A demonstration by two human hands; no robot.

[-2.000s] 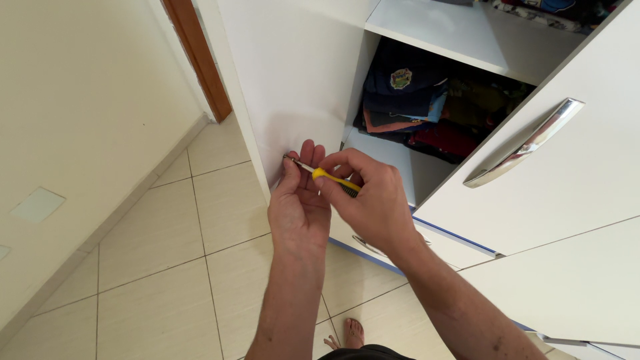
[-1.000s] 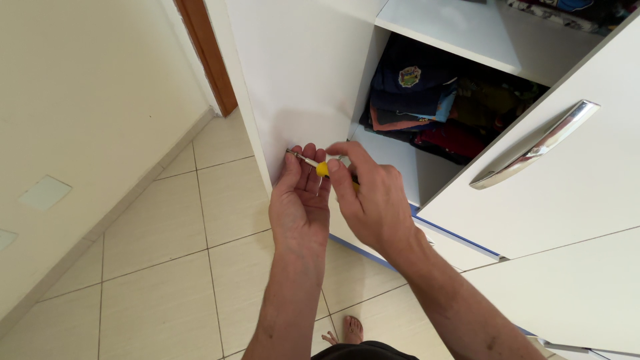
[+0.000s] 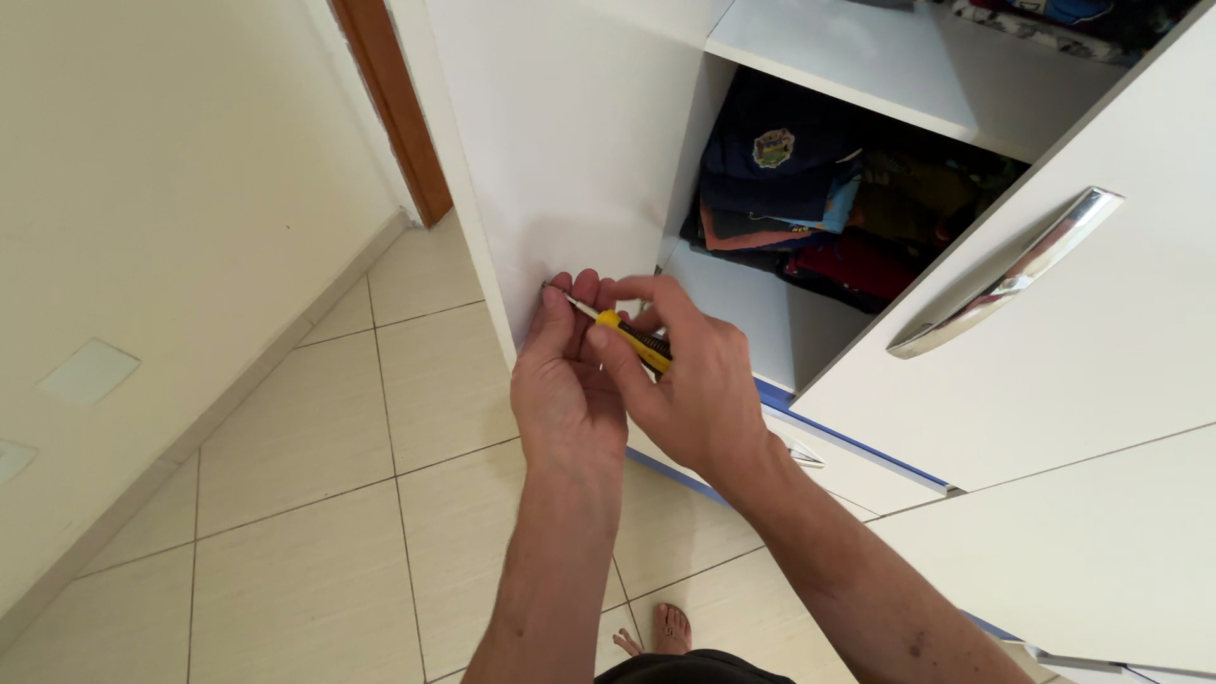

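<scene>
My right hand [image 3: 679,366] grips the yellow and black handle of a screwdriver [image 3: 635,340], its shaft slanting up and left. My left hand [image 3: 570,370] is palm up just left of it, thumb and fingertips pinched around the shaft's tip and a small dark metal piece, perhaps a screw [image 3: 546,285]. Both hands are close to the inner face of an open white cabinet door [image 3: 570,123], near its edge. The fingers hide most of the tip, so its exact contact cannot be told.
Folded clothes [image 3: 779,180] lie in the cabinet beneath a white shelf [image 3: 855,76]. A closed white door with a chrome handle [image 3: 1007,275] is at right. A drawer front [image 3: 864,465] is below. The wall [image 3: 171,190] stands left, above floor tiles [image 3: 294,551]. A foot [image 3: 673,627] shows at the bottom.
The fingers of my right hand have shifted around the screwdriver handle, uncovering more of it than one second ago. My left hand has stayed at the door.
</scene>
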